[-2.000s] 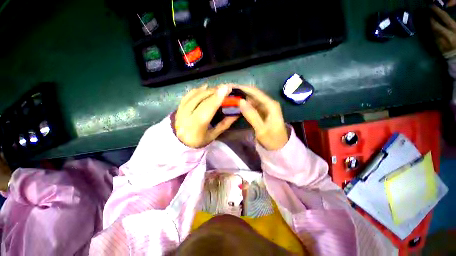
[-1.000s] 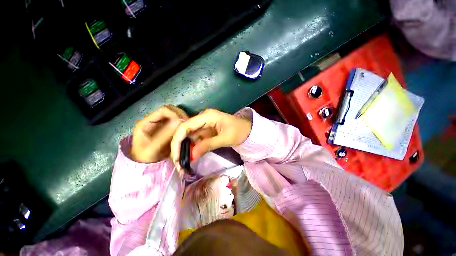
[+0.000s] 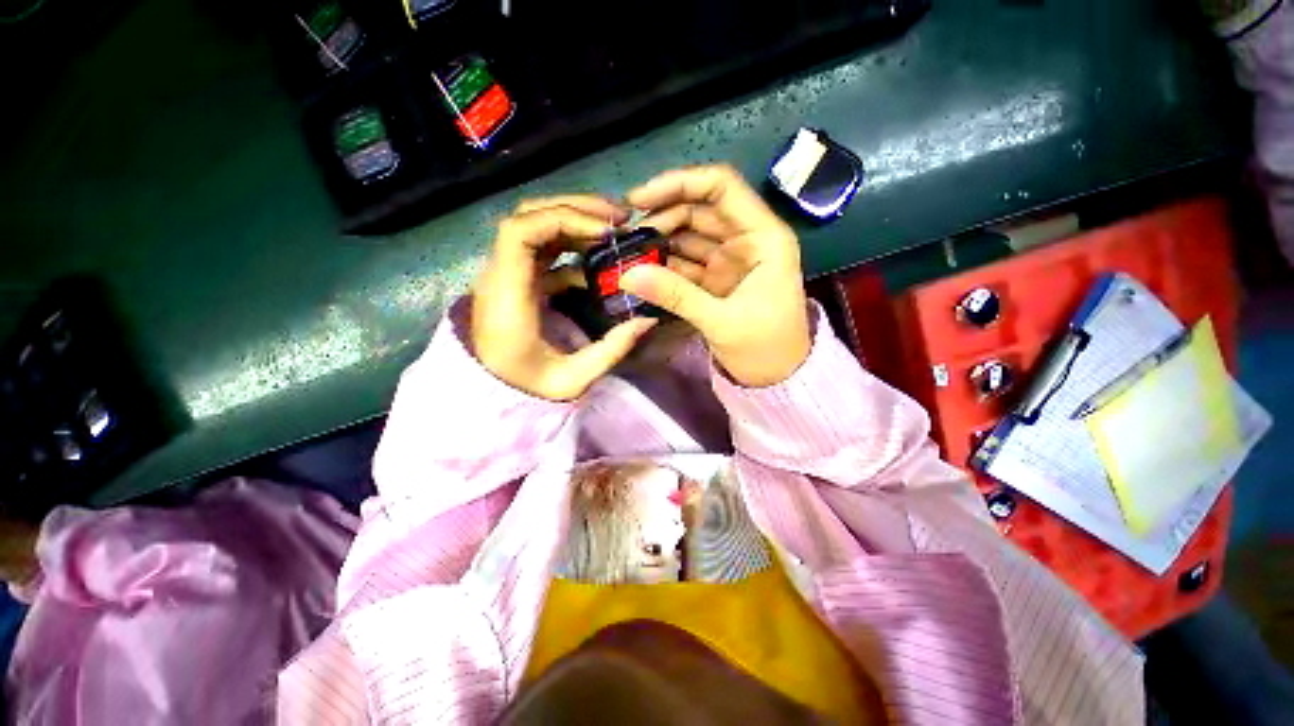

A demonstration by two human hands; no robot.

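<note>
A black square watch body point(image 3: 626, 264) with a lit red-orange patch on its screen is between my two hands, in front of my chest near the bench edge. My left hand point(image 3: 545, 301) holds it from the left side, fingers curled over its top. My right hand point(image 3: 728, 270) grips it from the right, thumb on the screen's lower right. The fingers hide part of its edges. A black tray point(image 3: 568, 149) beyond my hands holds several watches with green, grey and orange screens. A loose watch point(image 3: 816, 175) with a white patch lies on the bench to the right.
The green bench point(image 3: 979, 128) has a rounded front edge. At right, a red tray point(image 3: 930, 305) holds several watches and a clipboard point(image 3: 1043, 461) with a yellow slip point(image 3: 1171, 433) and pen. Another black tray point(image 3: 135, 362) is at left. Parts of other people show at left and upper right.
A second ago my right hand held the watch edge-on, nearer my chest; now both hands hold it, screen visible. The camera view has also turned and shifted.
</note>
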